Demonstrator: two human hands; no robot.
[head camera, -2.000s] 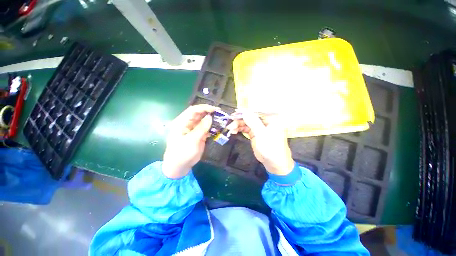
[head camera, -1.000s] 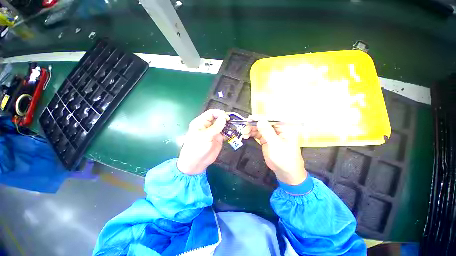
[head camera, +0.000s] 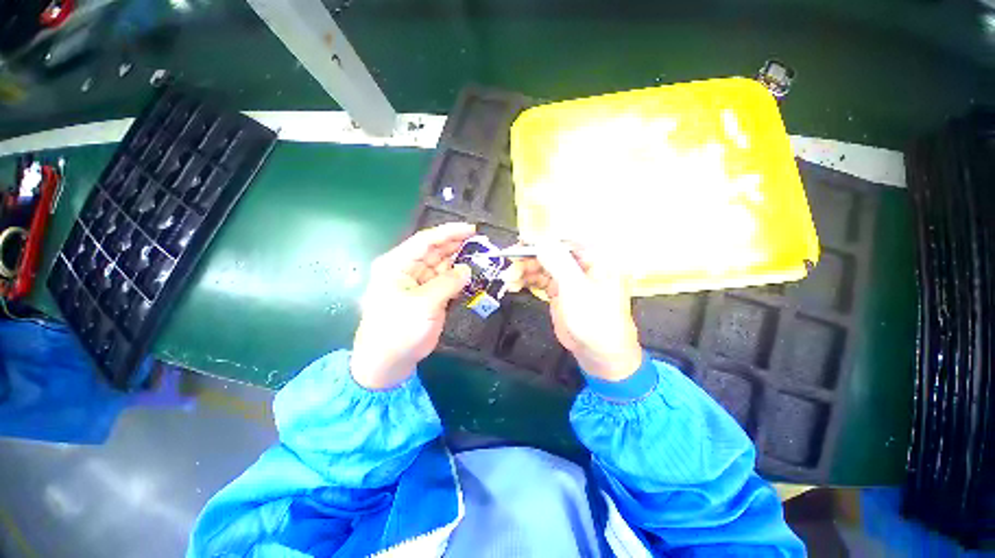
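My left hand (head camera: 406, 305) holds a small electronic module (head camera: 481, 268) in its fingertips above the foam tray. The module is dark and white, with an orange-and-blue end pointing down and a thin pale loop at its top. My right hand (head camera: 584, 305) holds thin tweezers (head camera: 522, 251), whose tip reaches the top of the module. The right fingertips are close to the module's right side; whether they touch it is hard to tell. The yellow tray (head camera: 666, 185) is washed out by glare and lies on the grey foam tray (head camera: 802, 338). A small white part (head camera: 447, 194) sits in a foam pocket.
A black blister tray (head camera: 164, 223) lies tilted at the left, with a red tool tray (head camera: 38, 234) beyond it. Black blister trays (head camera: 955, 327) are stacked at the right. A grey post (head camera: 327, 65) stands behind the pale rail. Another module (head camera: 777, 76) lies beyond the yellow tray.
The view has shifted slightly between frames. The tweezers now angle onto the module's top instead of lying level across it. The module beyond the yellow tray has moved right relative to that tray since the oldest frame.
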